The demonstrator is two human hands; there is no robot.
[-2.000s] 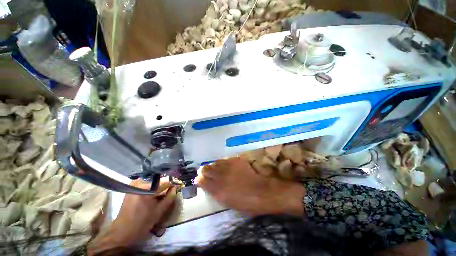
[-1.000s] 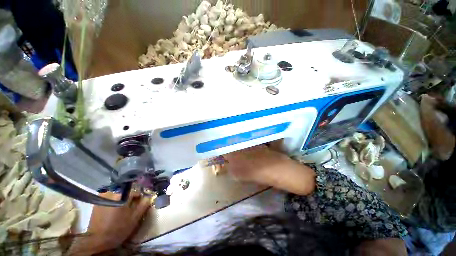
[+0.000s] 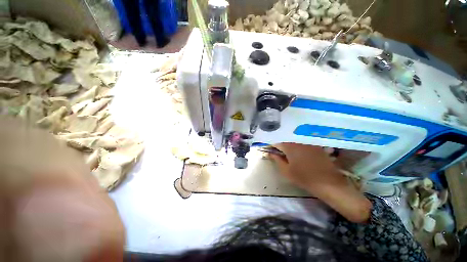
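Note:
The white sewing machine [image 3: 307, 71] with blue stripes stands in front of me. My right hand [image 3: 312, 166] is under its arm, just right of the needle area; a thin dark thing shows at its fingertips, and whether the hand grips it is unclear. My left hand [image 3: 56, 199] is a large blur close to the camera at the left edge; its fingers cannot be made out. A beige fabric piece [image 3: 197, 154] lies at the left end of the machine bed [image 3: 235, 179]. The presser foot is hidden in glare behind the round knob [image 3: 240, 162].
A large heap of beige cut pieces [image 3: 97, 112] lies left of the machine. Compact beige parts [image 3: 312, 18] are piled behind it, and more [image 3: 427, 204] lie at the right. A person's dark-clothed legs [image 3: 148, 20] stand at the back left.
The view has swung left. My left hand has left the needle area and come up close to the camera. My right hand first moved right from the needle and stays under the arm.

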